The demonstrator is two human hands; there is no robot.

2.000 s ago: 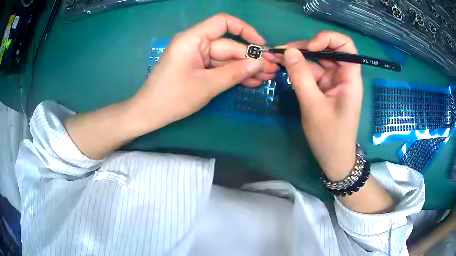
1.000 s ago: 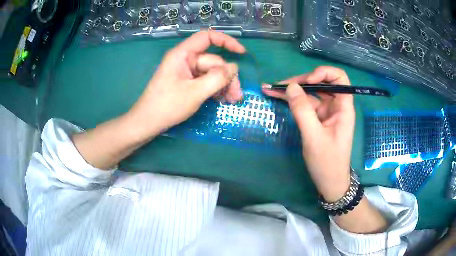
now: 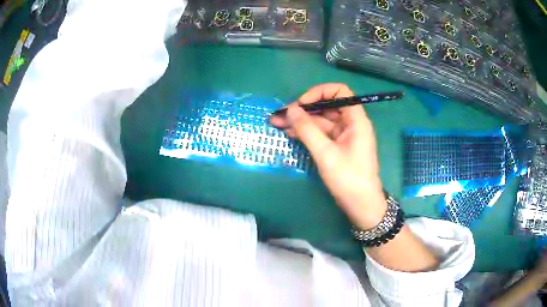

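Observation:
My right hand (image 3: 327, 129) holds the black tweezers (image 3: 354, 101) like a pen. Their tip points left, over the upper right part of the blue die-cut sheet (image 3: 234, 135). The sheet lies on the green mat and has rows of small shiny rectangles. Whether a piece is at the tweezer tip is too small to tell. My left hand is out of the picture; only its white striped sleeve (image 3: 96, 102) shows, reaching up over the left side to the top edge.
Clear component trays with ring-framed modules lie at the far side (image 3: 258, 27) and far right (image 3: 432, 45). Spare die-cut sheets (image 3: 456, 157) overlap at the right. A device with a yellow label (image 3: 15, 57) is at far left. Another person's arm (image 3: 531, 282) may show at lower right.
My left hand, which held a small module two seconds ago, has gone up out of the picture. My right hand with the tweezers has shifted left over the sheet, now more fully uncovered.

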